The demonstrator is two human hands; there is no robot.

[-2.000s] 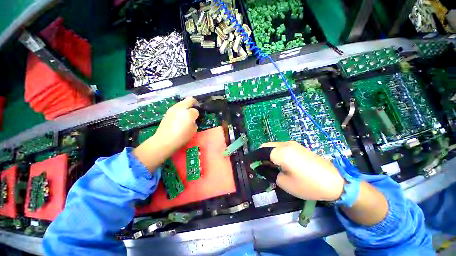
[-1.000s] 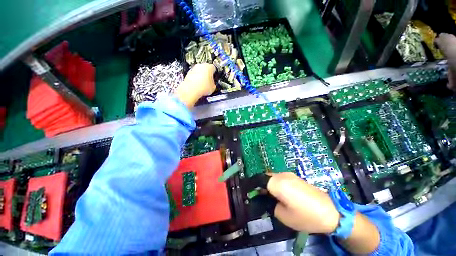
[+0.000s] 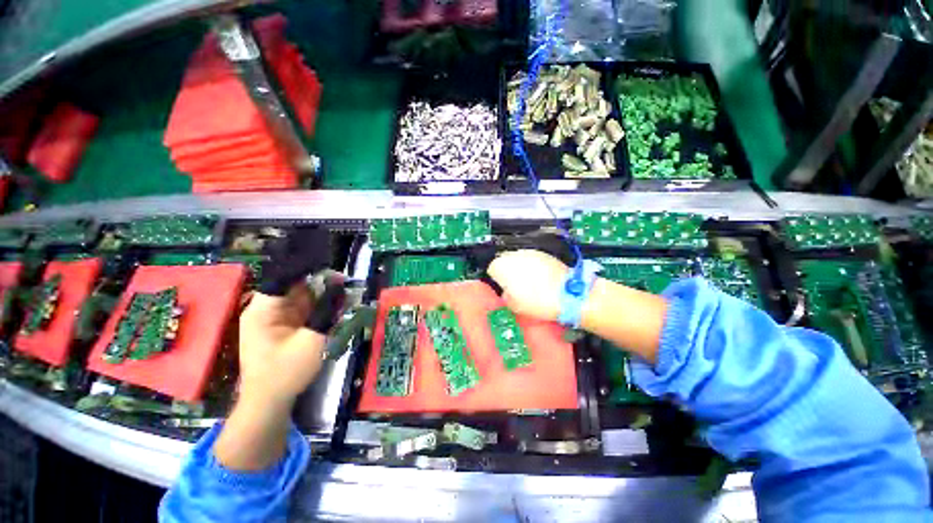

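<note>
A red pad (image 3: 552, 386) lies over a board in a black carrier fixture (image 3: 588, 409). Three narrow green daughterboards (image 3: 450, 349) lie apart on it. My left hand (image 3: 276, 342) is raised at the fixture's left edge, its fingers curled and dark-covered; a small pale patch shows between thumb and fingers, too unclear to name. My right hand (image 3: 530, 286) is over the pad's upper right edge, fingertips dark against the fixture; whether it holds anything is hidden. A green board strip (image 3: 430, 230) sits at the fixture's far edge.
Black bins behind the rail (image 3: 348, 204) hold silver components (image 3: 447, 141), beige components (image 3: 573, 117) and green components (image 3: 670, 128). Red pads (image 3: 240, 117) are stacked at the back left. More fixtures stand left and right. The blue coiled cord (image 3: 524, 117) hangs across the beige bin.
My left hand has left the beige bin and come down to the fixture's left edge. My right hand has moved to the red pad's upper edge. The view has shifted left, showing all three daughterboards.
</note>
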